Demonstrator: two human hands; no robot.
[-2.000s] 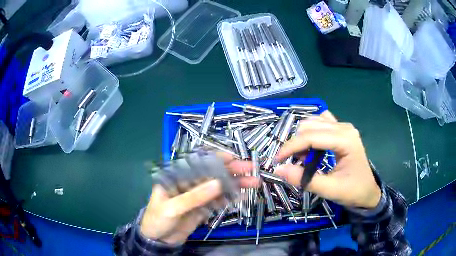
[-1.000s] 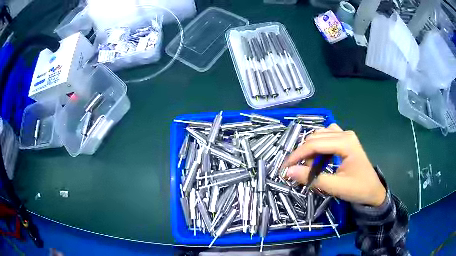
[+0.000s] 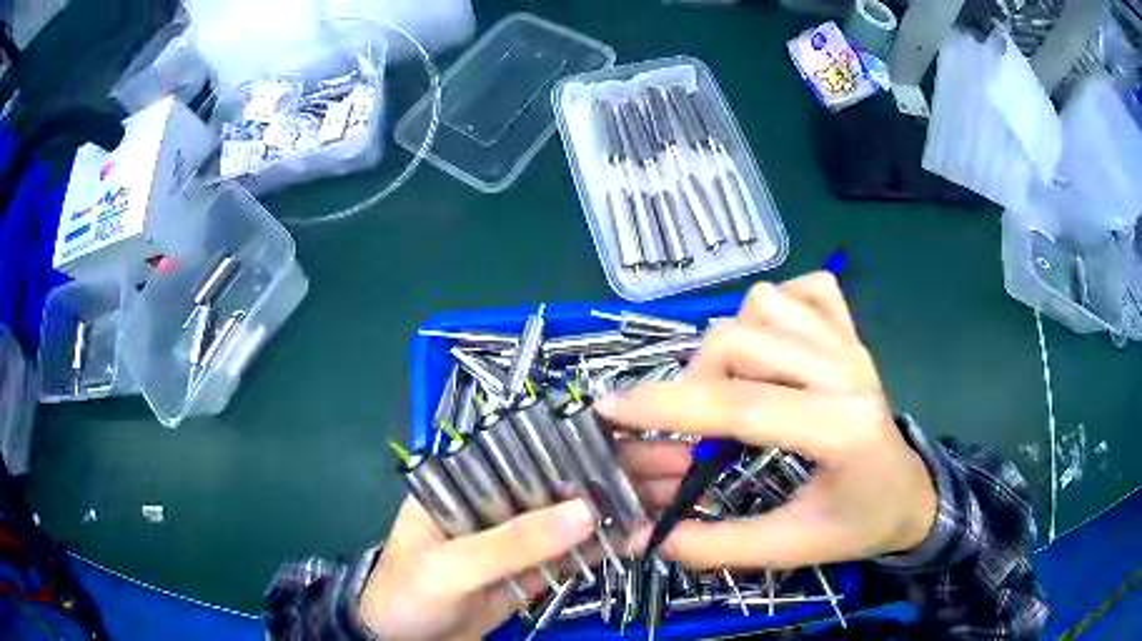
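Observation:
My left hand holds a row of several metal cylinders side by side above the near left part of the blue parts bin. Their black-ringed ends, with short yellow-green tips, point up and away; thin rods point toward me. My right hand holds a dark pen-like tool with a blue end, and its fingers touch the rightmost cylinder of the row. Loose cylinders fill the bin under both hands. The clear packing box beyond it holds cylinders in rows on white sheet.
A clear lid lies left of the packing box. Clear boxes with few cylinders, a white carton and a box of small white packets stand left. A printed packet, black cloth and foam sheets are upper right.
My left hand, out of view one second ago, is back over the bin with the row of cylinders. My right hand has moved left to the row, with the pen-like tool still in it.

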